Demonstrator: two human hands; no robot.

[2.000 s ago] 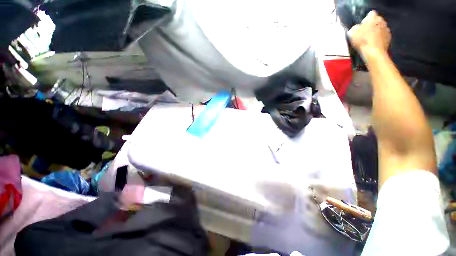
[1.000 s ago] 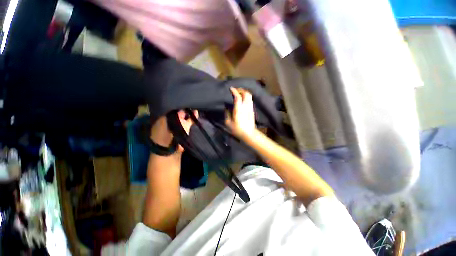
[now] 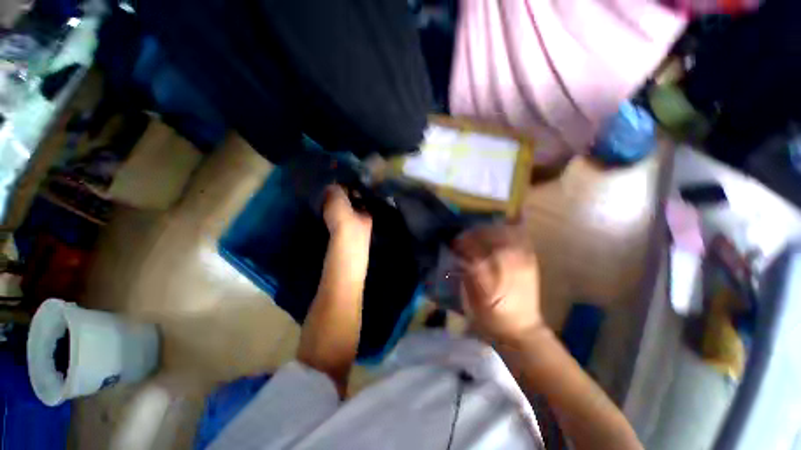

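A dark garment lies bunched over and in a blue bin on the floor in front of me. My left hand is at the garment's upper left part, its fingers closed on the dark cloth and partly hidden in it. My right hand is at the garment's right side, beside greyish cloth. It is blurred, and whether it grips the cloth cannot be told.
Large dark cloth hangs just beyond the bin, with a pink cloth right of it. A cardboard box with a white label stands behind. A white bucket is at left. The padded board's edge is at right.
The view has turned from the pressing table down to the floor and bin. Both hands, together on the dark garment a second ago, are now lower over the bin and further apart.
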